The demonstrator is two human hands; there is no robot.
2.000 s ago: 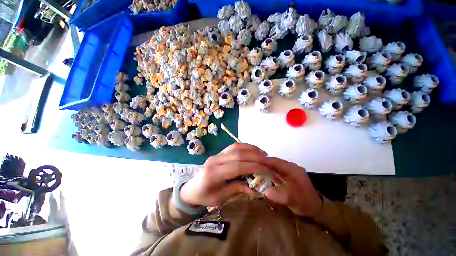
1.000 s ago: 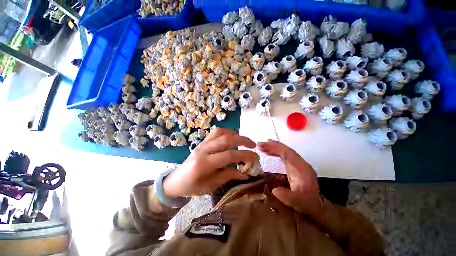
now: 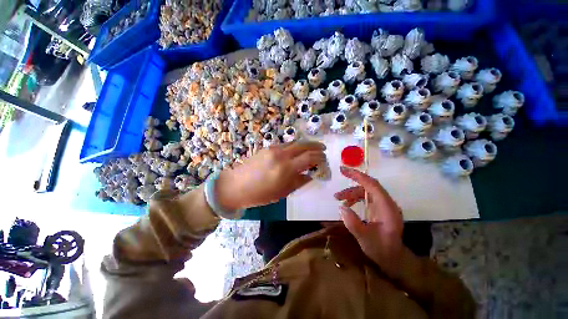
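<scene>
My left hand is over the left part of the pale sheet, its fingers closed on a small grey-white part. My right hand is over the sheet below the red disc and holds a thin pale stick, which points away from me towards the ridged parts. Ridged grey-white hollow parts with dark round openings stand in rows at the right. A heap of small grey and orange parts lies at centre-left.
Greyer grouped parts lie at the far left by a blue tray. More blue bins hold parts along the back, one with orange-grey pieces. The dark green tabletop shows at the right.
My hands have moved apart and forward from near my chest to over the sheet. The left carries a part; the stick in the right now points straight forward. The view has shifted slightly.
</scene>
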